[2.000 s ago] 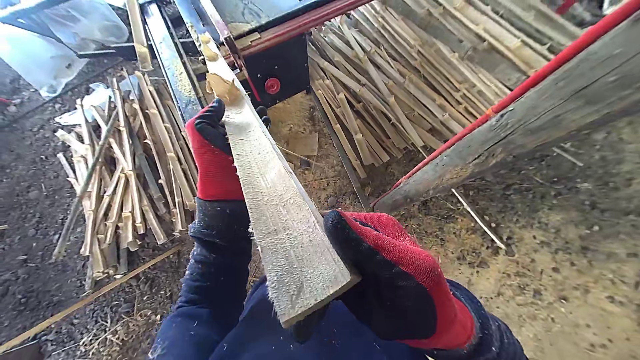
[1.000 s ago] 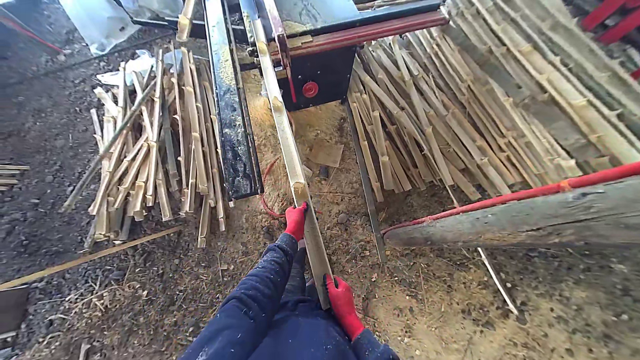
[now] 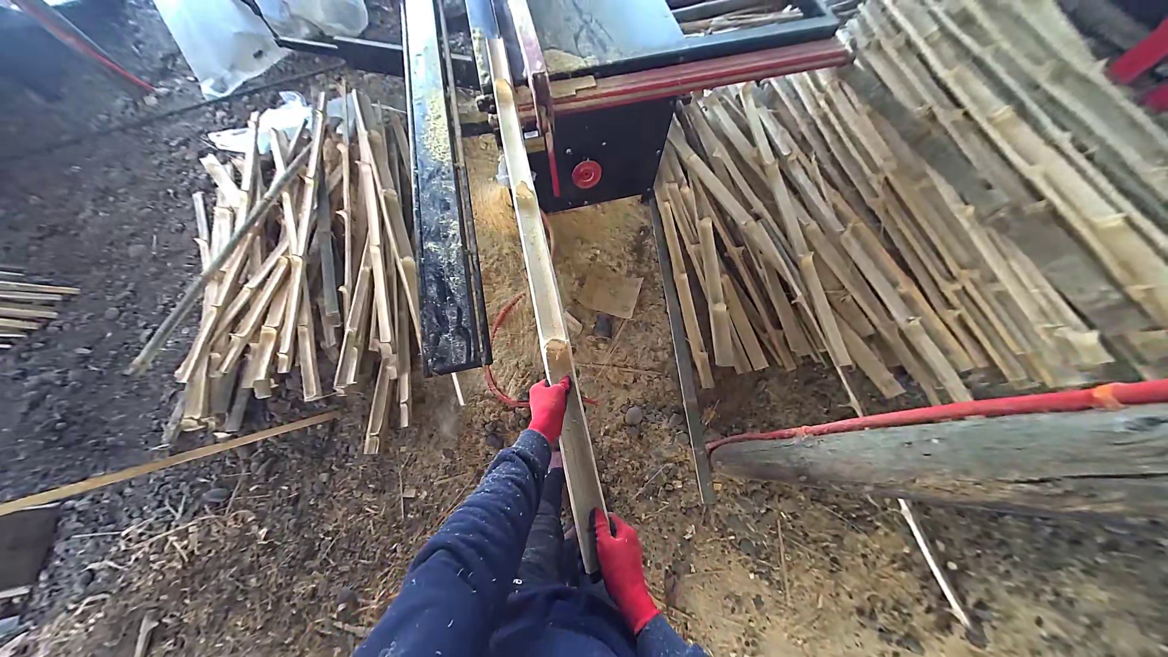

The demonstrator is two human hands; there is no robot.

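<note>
A long split bamboo strip point(image 3: 538, 255) runs from the machine down to my body, its hollow side with the node walls facing up. My left hand point(image 3: 549, 408), in a red glove, grips its left edge just below a node. Lower down, near the strip's close end, my right hand point(image 3: 622, 561) holds the right edge, thumb on top. The strip's far end lies on a table saw point(image 3: 602, 32) or similar machine, beside a red-edged guide; the blade cannot be made out. A red round knob point(image 3: 587, 173) sits on the machine's black front panel.
A black metal rail point(image 3: 447, 255) dusted with sawdust extends left of the strip. Piles of split bamboo lie at left point(image 3: 292, 265) and right point(image 3: 821, 228). A weathered wooden beam point(image 3: 958, 461) with a red hose or cable point(image 3: 949, 412) along it juts in from the right.
The view has pulled back and up since two seconds ago, when the strip's near end was close to the camera. Both hands stay on the strip; little differs from one second ago.
</note>
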